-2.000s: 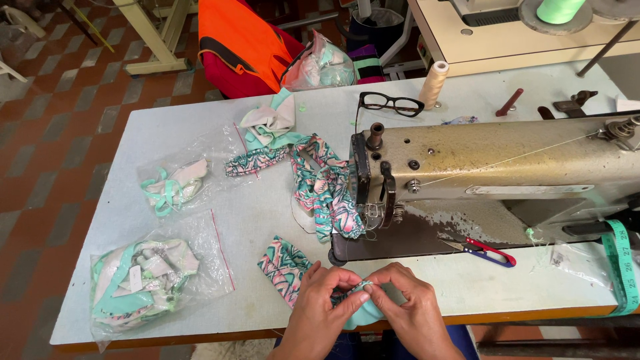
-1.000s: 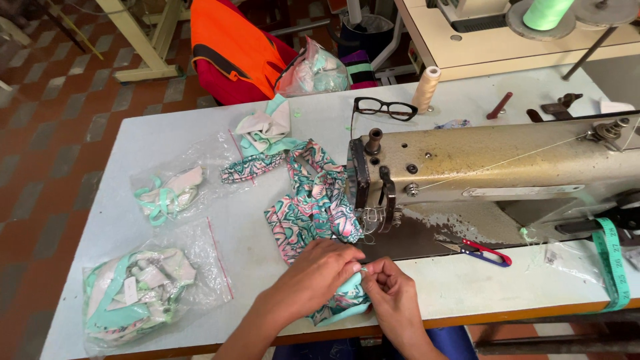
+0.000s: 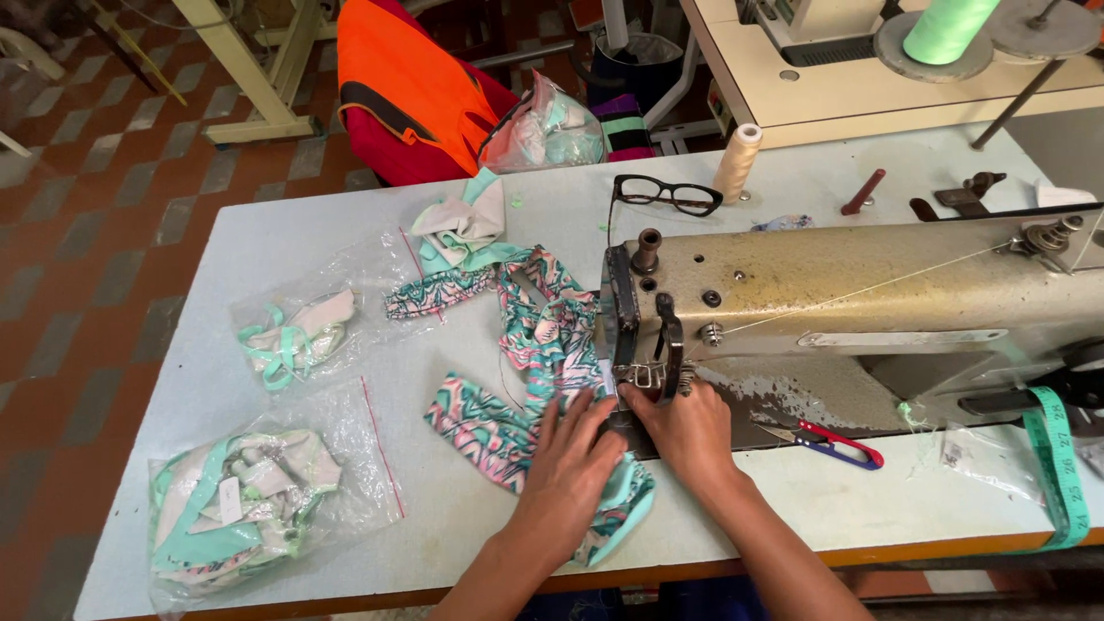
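An industrial sewing machine (image 3: 828, 302) stands on the pale table, its presser foot and needle hidden behind my right hand. My left hand (image 3: 573, 470) lies flat with fingers spread on patterned teal-and-pink fabric (image 3: 483, 431), left of the needle area. My right hand (image 3: 686, 427) is at the needle area, thumb and fingers bent close to the fabric edge; whether it pinches the cloth is hidden. A mint-lined end of the fabric (image 3: 625, 509) hangs towards the table's front edge. More patterned fabric (image 3: 552, 328) lies bunched against the machine's left end.
Thread snips (image 3: 832, 444) lie right of my right hand. Two clear bags of fabric pieces (image 3: 302, 341) (image 3: 241, 509) are at the left. Black-framed glasses (image 3: 668, 194) and a thread cone (image 3: 737, 164) stand behind the machine head. A green tape measure (image 3: 1061, 470) hangs over the front edge.
Both hands have moved from near the table's front edge up to the needle area, taking the fabric along. My left hand now lies spread on the cloth.
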